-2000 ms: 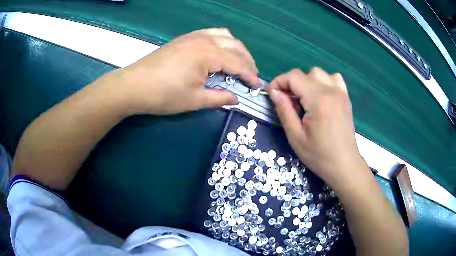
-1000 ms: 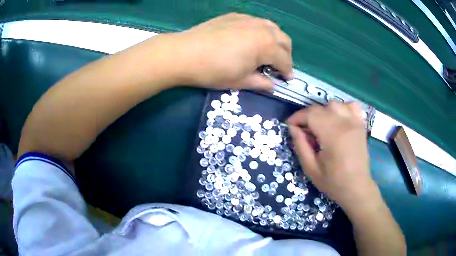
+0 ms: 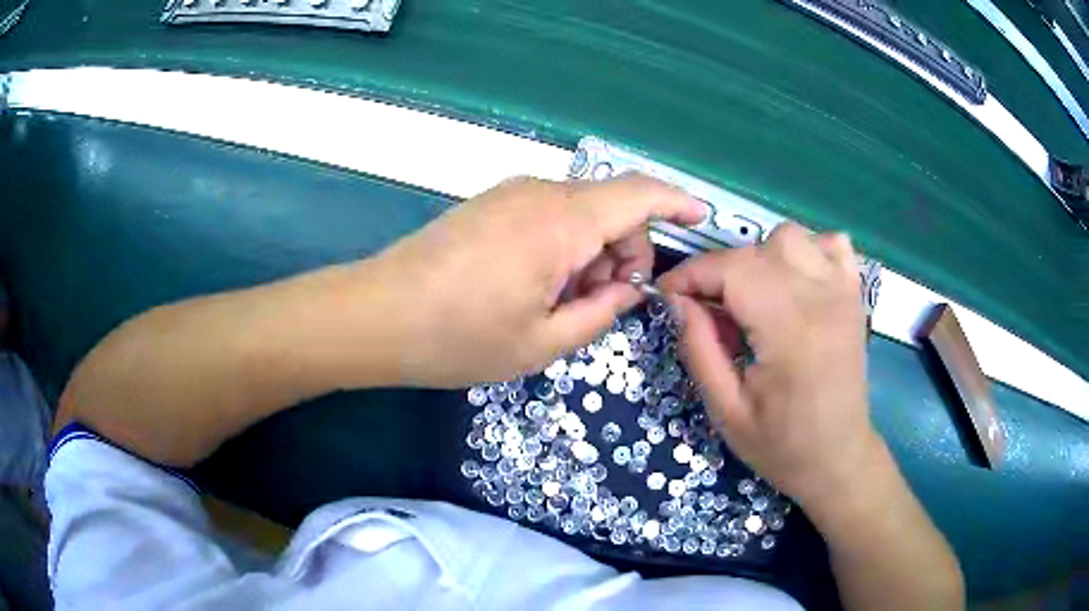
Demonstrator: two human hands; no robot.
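Note:
A black tray (image 3: pixel 615 414) holds many small clear and white discs (image 3: pixel 514 444) near my body. A grey strip housing (image 3: pixel 611 158) with round pockets lies along the tray's far edge, partly hidden by both hands. My left hand (image 3: pixel 525 269) is above the tray's far left part, thumb and fingers closing on a small disc (image 3: pixel 637 281). My right hand (image 3: pixel 776 346) is beside it, with thumb and index finger pinched on a small thin piece at the disc; the fingers hide most of it.
A reddish-brown block (image 3: pixel 965 382) lies right of the tray. Another strip housing (image 3: pixel 287 12) is at the far left. Dark strips (image 3: pixel 896 42) stand at the far right. A white strip (image 3: pixel 275 119) runs lengthwise across the green surface.
My left hand has left the strip housing's pockets and come nearer over the tray, to a disc. My right hand has moved slightly and its fingertips now meet the left hand's.

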